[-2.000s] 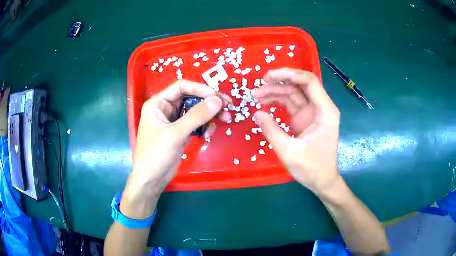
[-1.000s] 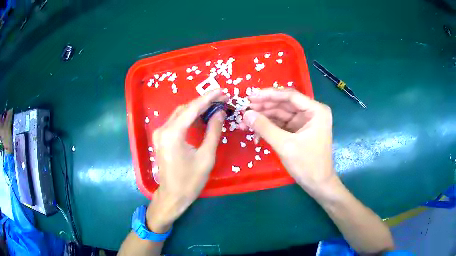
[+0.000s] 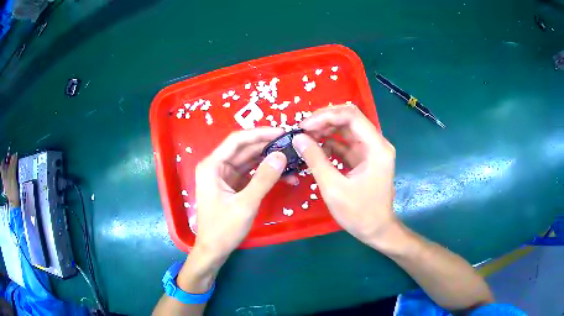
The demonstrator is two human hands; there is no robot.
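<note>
A black device housing (image 3: 286, 152) is held over the middle of the red tray (image 3: 170, 213). My left hand (image 3: 232, 185) grips its left side, thumb on its face. My right hand (image 3: 349, 170) has thumb and fingers on its right edge; whether a small part is pinched there cannot be told. Small white parts (image 3: 267, 91) lie scattered in the tray, some hidden behind my hands. A larger white piece with an opening (image 3: 248, 115) lies among them.
A black pen-like tool with a yellow band (image 3: 410, 100) lies right of the tray. A loose black unit (image 3: 73, 86) lies at upper left. A grey box (image 3: 46, 213) with cables stands at left, beside another person's hand (image 3: 10, 179) and blue sleeve.
My left hand has moved the housing right and turned it. My right hand, earlier apart from it over the white parts, now touches its edge. The view has shifted slightly.
</note>
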